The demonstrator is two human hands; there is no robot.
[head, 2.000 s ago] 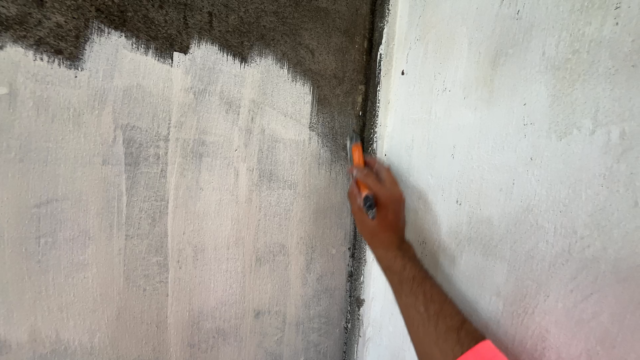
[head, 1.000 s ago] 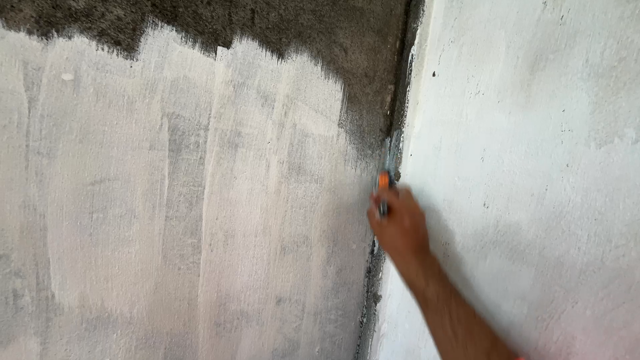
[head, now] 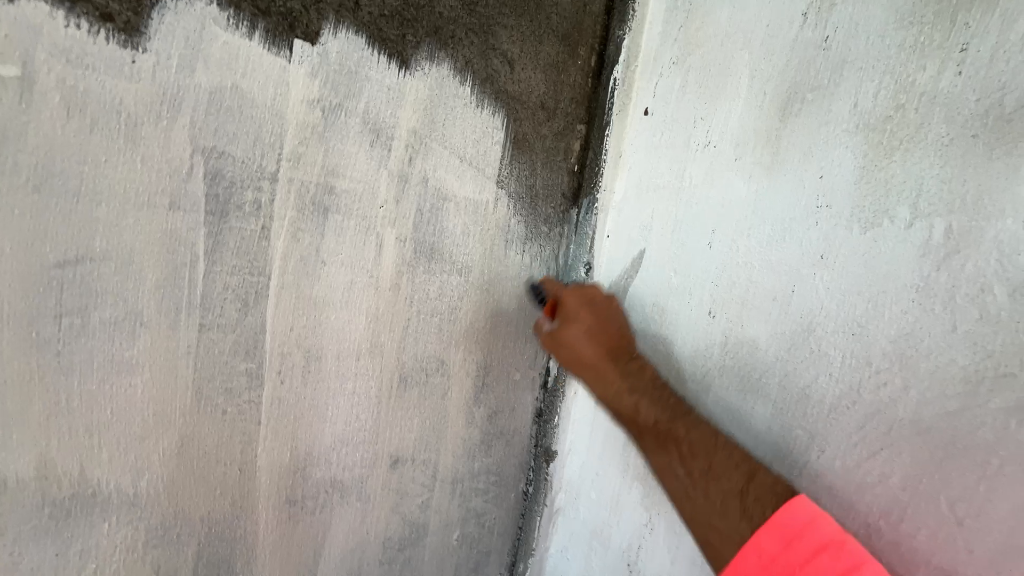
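Note:
My right hand (head: 588, 328) is closed around a small tool with an orange and black handle (head: 538, 294), close to the corner where two walls meet. The tool's working end is blurred and mostly hidden, so its kind cannot be told. Pale, streaky paint (head: 360, 280) covers much of the left wall, with a ragged upper edge against bare dark grey plaster (head: 512, 48). Just above my hand, a stretch of the corner joint (head: 580, 240) bears a thin, wet-looking whitish coat. My left hand is out of view.
The white-painted right wall (head: 800, 200) stands close beside my forearm, with small dark specks and my arm's shadow on it. Below my hand the rough dark corner gap (head: 544, 432) runs down to the bottom edge of view.
My right hand has moved down the corner with the tool, whose handle now tilts to the upper left. A whitish coat now shows on the corner joint above my hand, where it was dark before.

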